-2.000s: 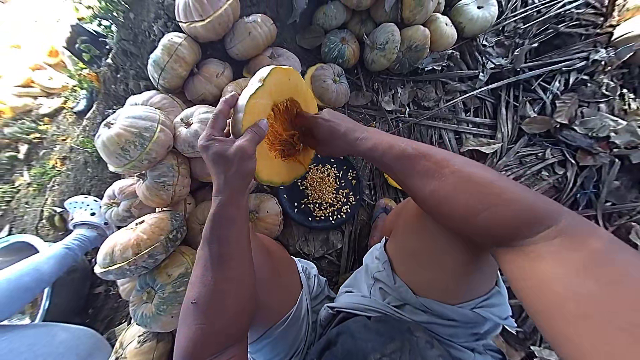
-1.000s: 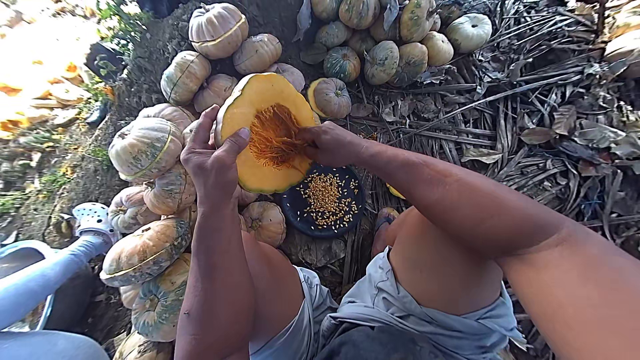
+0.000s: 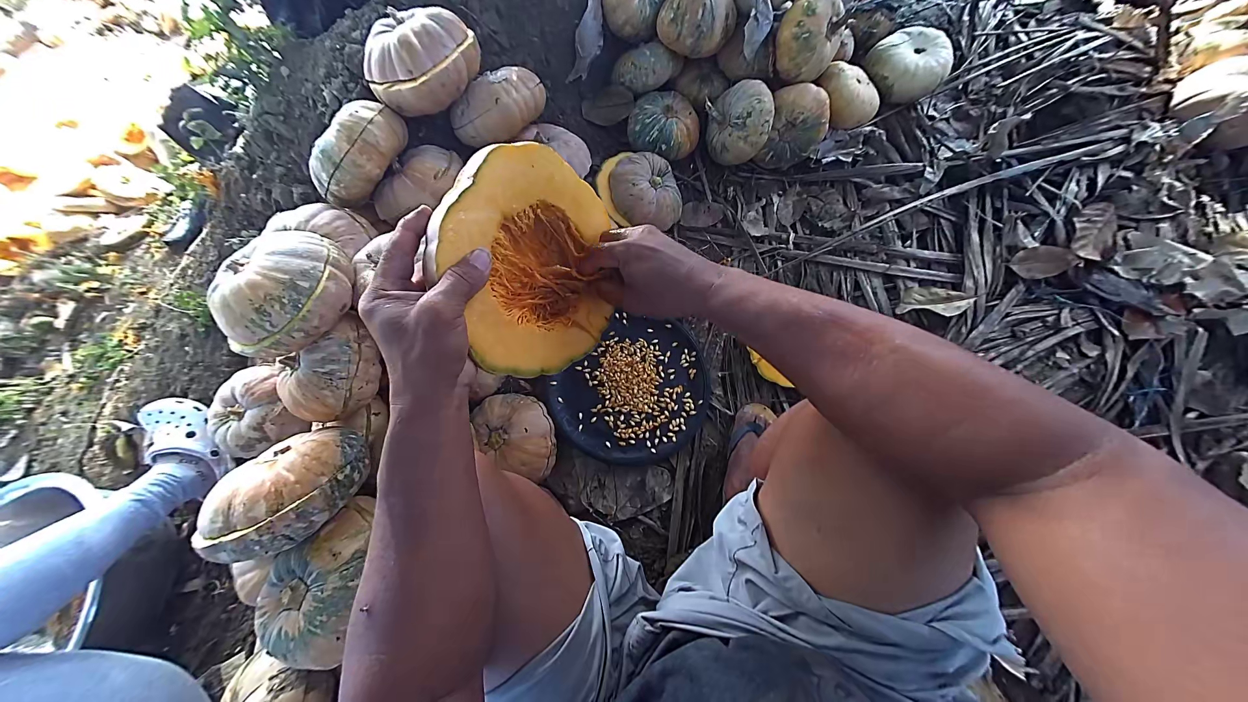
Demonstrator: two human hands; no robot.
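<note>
A halved pumpkin (image 3: 487, 214) is tilted so its yellow flesh and orange, stringy core (image 3: 536, 263) show. My left hand (image 3: 419, 302) grips its left rim, thumb on the cut face and fingers behind the rind. At the right edge of the cavity, the fingers of my right hand (image 3: 648, 273) are closed on the fibres; their tips are partly hidden. Below the half, a dark round dish (image 3: 595, 444) holds a heap of pale pumpkin seeds (image 3: 629, 380). The pumpkin half covers part of the dish's upper left.
Whole pumpkins (image 3: 283, 292) are piled along the left, and more pumpkins (image 3: 741, 122) lie at the top. Dry palm fronds and leaves (image 3: 936, 253) cover the ground on the right. Another person's leg in a white clog (image 3: 180, 429) is beside a metal basin (image 3: 49, 487) at the lower left.
The pumpkin half has turned so that more of its cavity faces me. My right hand has drawn back from deep in the core to its right edge.
</note>
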